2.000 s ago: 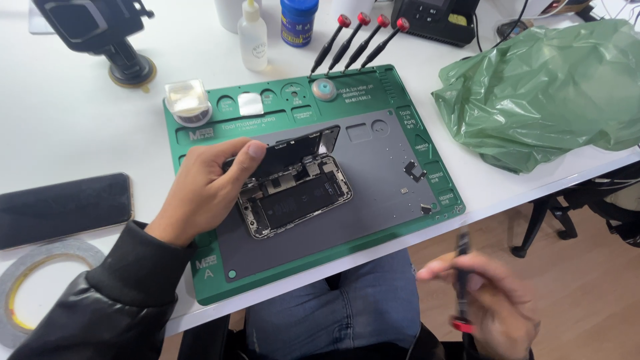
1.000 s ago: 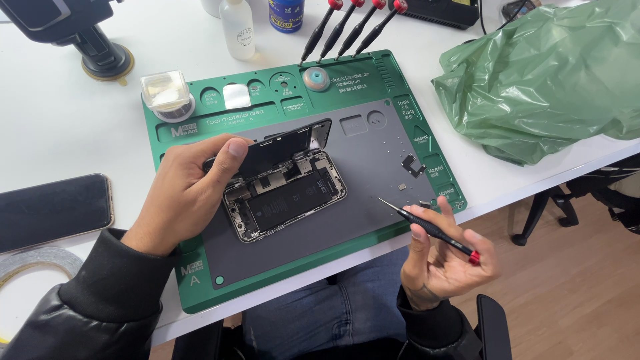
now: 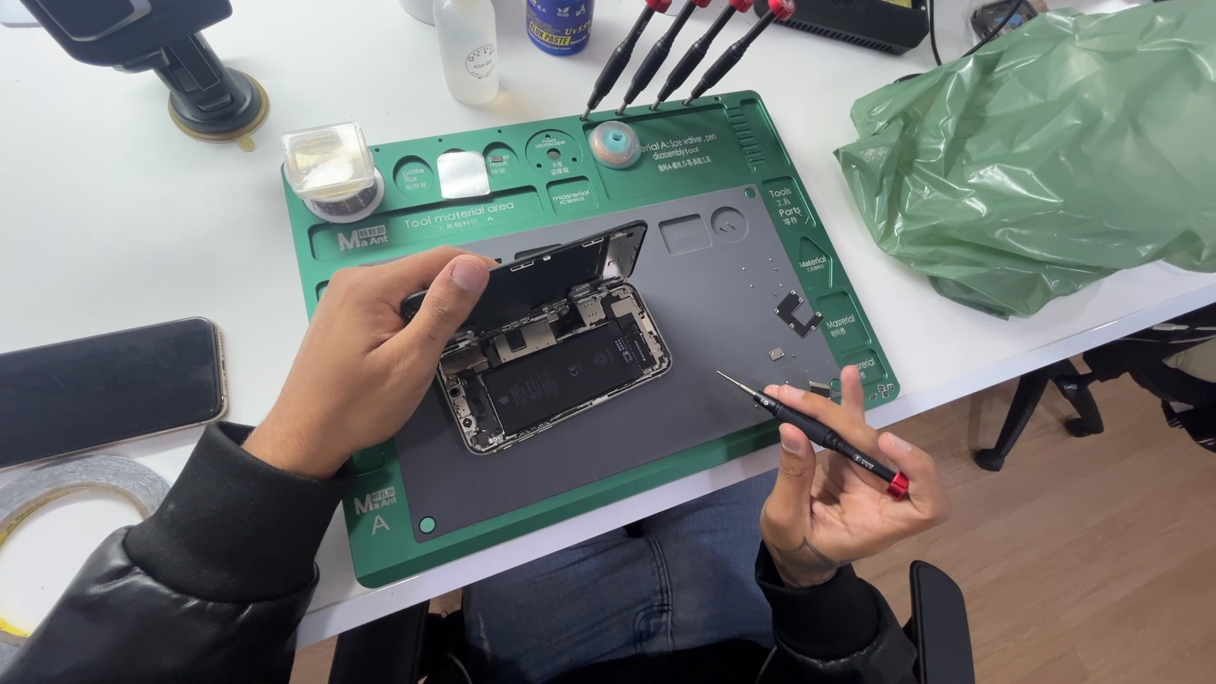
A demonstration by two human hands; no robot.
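An opened smartphone (image 3: 560, 366), its battery and inner parts exposed, lies on the grey pad of a green repair mat (image 3: 608, 494). My left hand (image 3: 380, 342) grips the phone's display assembly (image 3: 541, 285) at its left end and holds it tilted up along the far edge of the body. My right hand (image 3: 850, 484) holds a precision screwdriver (image 3: 826, 437) with a black handle and red cap, its tip pointing left above the pad, apart from the phone. Small metal shields (image 3: 796, 313) and tiny screws lie on the pad's right side.
Several screwdrivers (image 3: 655, 62) stand at the mat's far edge, near a round dispenser (image 3: 616, 144). A plastic bottle (image 3: 466, 57), a blue flux paste jar (image 3: 559, 24) and a clear box (image 3: 328, 161) are behind. Another phone (image 3: 109, 388) and a tape roll (image 3: 85, 484) lie left; a green plastic bag (image 3: 1035, 152) lies right.
My right hand has brought the screwdriver from beyond the mat's lower right to over its edge, the tip now pointing toward the phone. My left hand still holds up the display.
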